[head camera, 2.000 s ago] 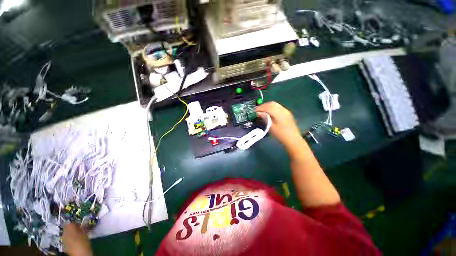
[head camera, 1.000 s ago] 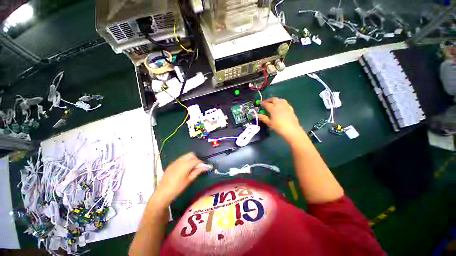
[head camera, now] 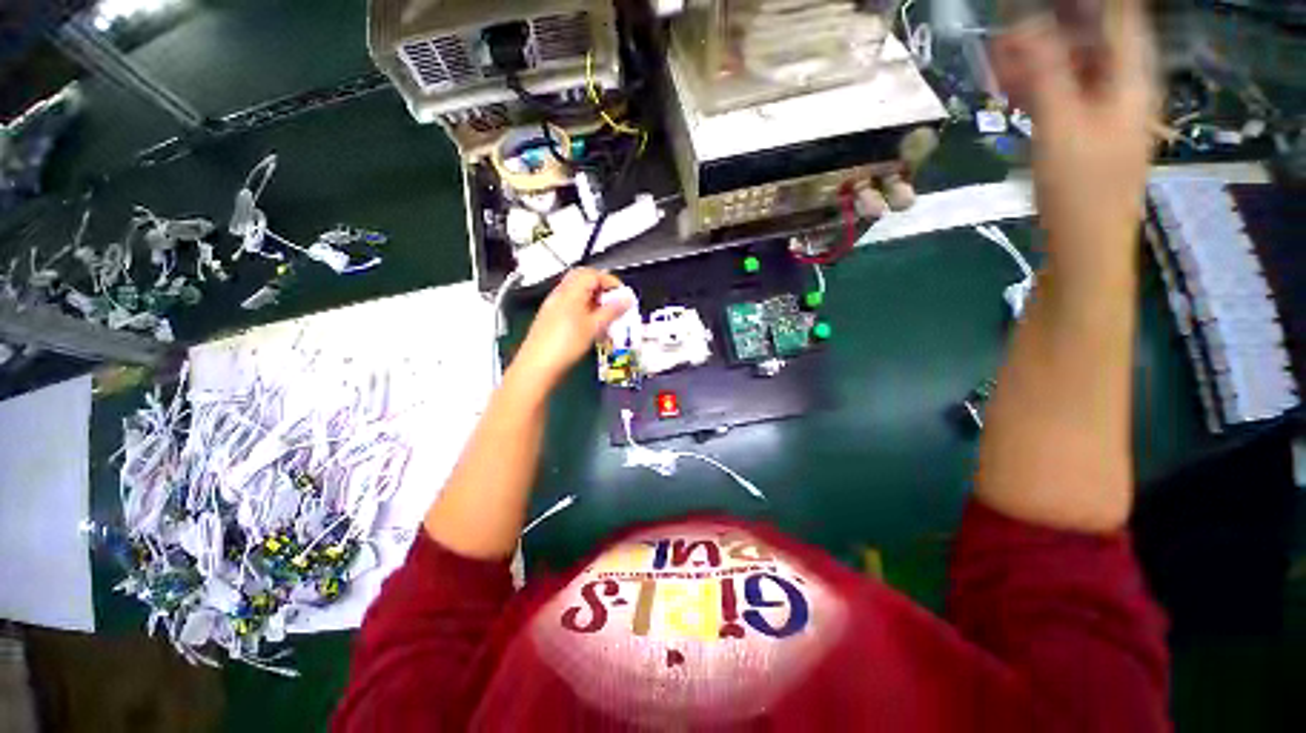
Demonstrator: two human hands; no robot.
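My left hand is at the left end of the black test fixture, its fingers on a white plug part beside the white test socket. A small charger board with yellow and blue parts lies just below that plug part. The green test board is at the fixture's right. A thin white output cable lies at the fixture's front edge, near the red switch. My right hand is blurred at the top right, over the back of the bench; whether it holds anything cannot be told.
A tangled assembly pile lies on a white sheet at left. A beige bench instrument and a vented grey instrument stand behind the fixture. White housings in rows are at far right. Loose cords lie at the back.
My left hand has moved up from the front of the mat to the plug part. My right hand has left the test board for the top right. The white cable-end housing is gone from the fixture's front.
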